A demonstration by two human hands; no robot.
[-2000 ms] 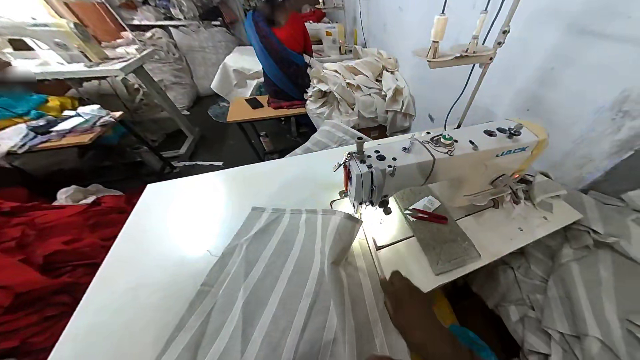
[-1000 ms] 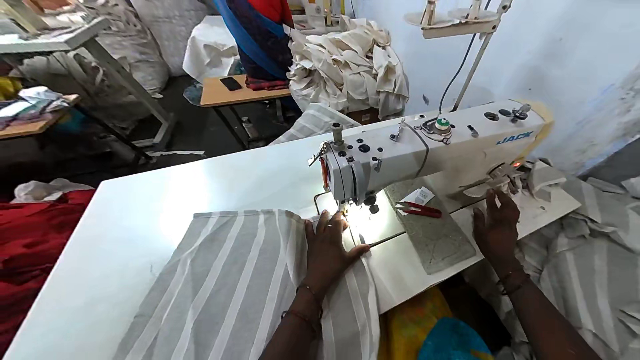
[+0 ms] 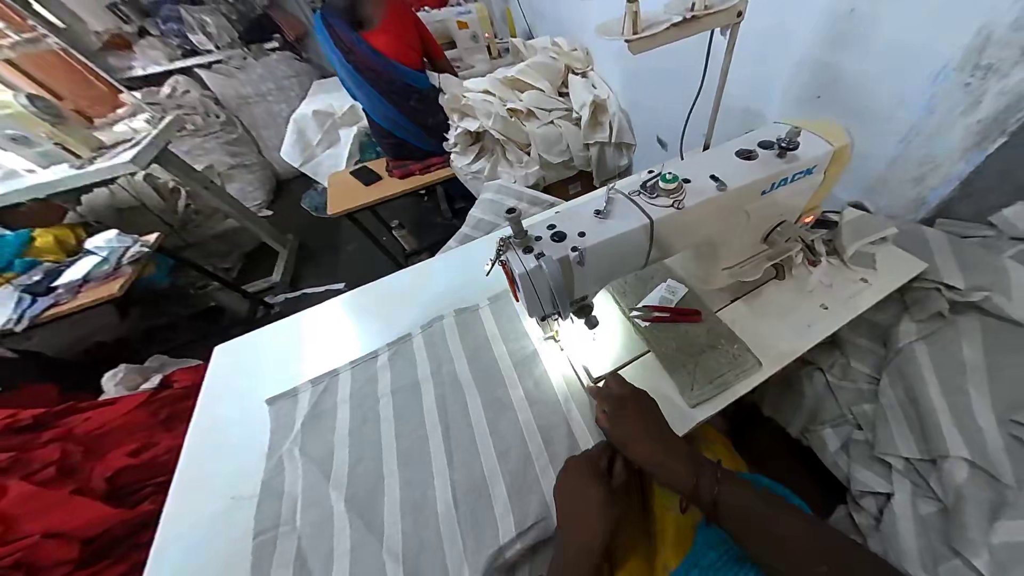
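A grey fabric with white stripes (image 3: 408, 432) lies over the white table of a Jack sewing machine (image 3: 640, 232). Its right edge runs up to the lit needle area (image 3: 552, 332). My right hand (image 3: 636, 416) pinches that edge just below the needle area. Close beneath it, my left hand (image 3: 588, 488) has its fingers closed at the same edge, nearer my body. Red thread snips (image 3: 666, 314) and a white paper tag (image 3: 668, 294) rest on a grey pad (image 3: 696, 360) right of the needle.
More striped fabric (image 3: 928, 376) is heaped at the right. Red cloth (image 3: 88, 472) lies at the left. Behind the table are a person in a blue and red garment (image 3: 400, 80), a pile of cream fabric (image 3: 536, 120) and a small wooden table (image 3: 384, 190) bearing a phone.
My left hand has moved from beside the needle toward my body. My right hand has left the machine's right end and come to the fabric edge. The fabric's top now lies flatter.
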